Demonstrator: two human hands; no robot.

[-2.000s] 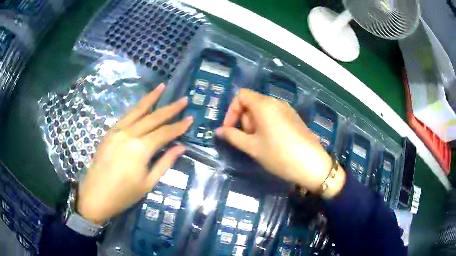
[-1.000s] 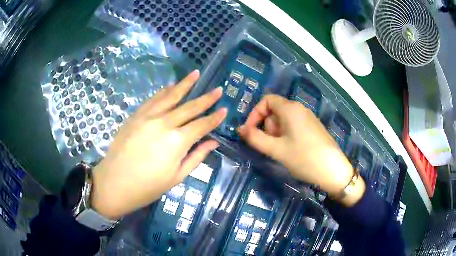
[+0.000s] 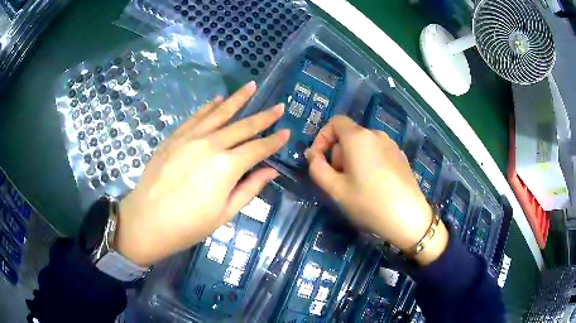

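Note:
A teal phone housing (image 3: 311, 94) lies in the upper left pocket of the clear blister tray (image 3: 357, 53), label end up. My left hand (image 3: 189, 170) lies spread, its fingertips on the housing's left edge. My right hand (image 3: 366, 170) has thumb and forefinger pinched at the housing's lower end, beside its small round holes; whether a small part is between the fingertips cannot be told. More housings lie in the other pockets, one in the near row (image 3: 230, 252) partly under my left wrist.
A clear film with dark rounds (image 3: 114, 120) lies at left, and a dense sheet of dark rounds (image 3: 243, 28) behind it. A white fan (image 3: 445, 60) stands at the far right, near a red-orange bin (image 3: 530, 208). A white edging strip (image 3: 404, 63) runs behind the tray.
The view has shifted, so tray and hands sit farther right than in the oldest frame. My right fingertips stay pinched at the housing's lower end; my left hand keeps its spread hold.

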